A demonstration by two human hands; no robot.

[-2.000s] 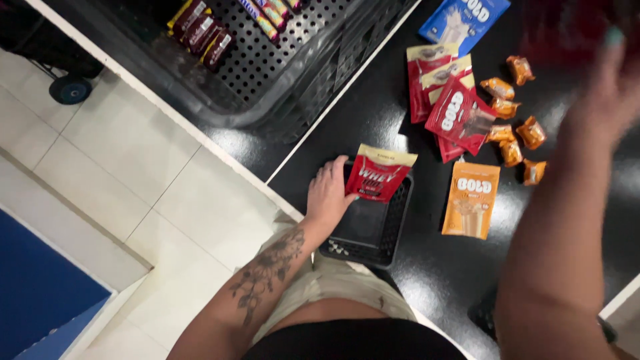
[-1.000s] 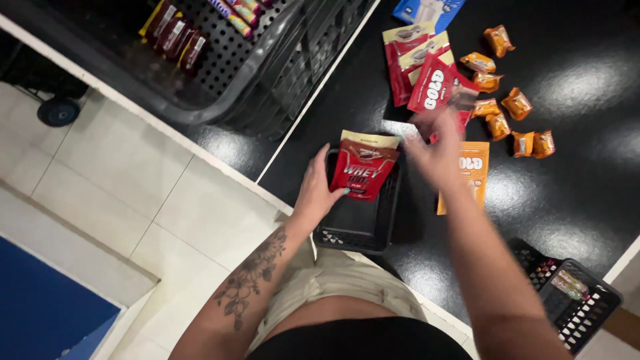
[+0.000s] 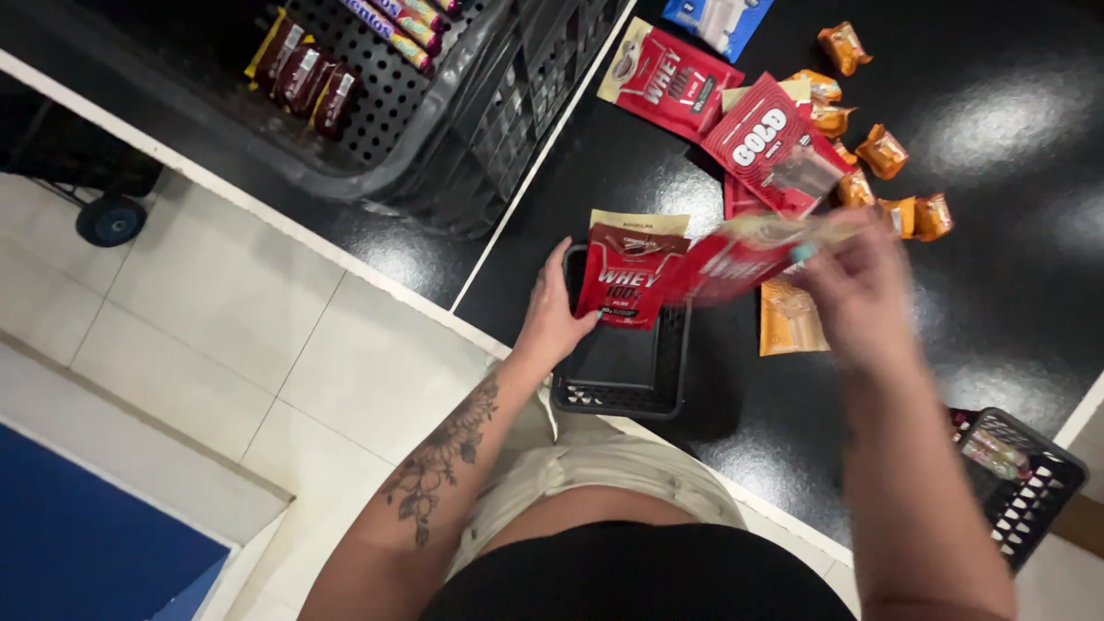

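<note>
My left hand (image 3: 556, 306) grips the left side of a small black plastic basket (image 3: 621, 401), its thumb against a red whey sachet (image 3: 634, 276) that stands upright at the basket's far end. My right hand (image 3: 862, 280), blurred by motion, holds another red whey sachet (image 3: 742, 257) by its cream-coloured end, just right of the first. Beyond it lie a red Bold sachet (image 3: 776, 147) and a red whey sachet (image 3: 668, 79), overlapping others. An orange sachet (image 3: 789, 319) lies partly under my right hand. Several orange-wrapped sweets (image 3: 882, 152) are scattered on the black counter.
A large black crate (image 3: 483, 164) at the upper left holds Mentos rolls (image 3: 392, 33) and dark-wrapped bars (image 3: 304, 79). A blue sachet (image 3: 720, 21) lies at the top. Another small black basket (image 3: 1035, 483) with wrapped items sits at the counter's right edge.
My right hand, which was over the sachet pile a second ago, is nearer the small basket and holds a red whey sachet. My left hand stays at the basket with the first sachet.
</note>
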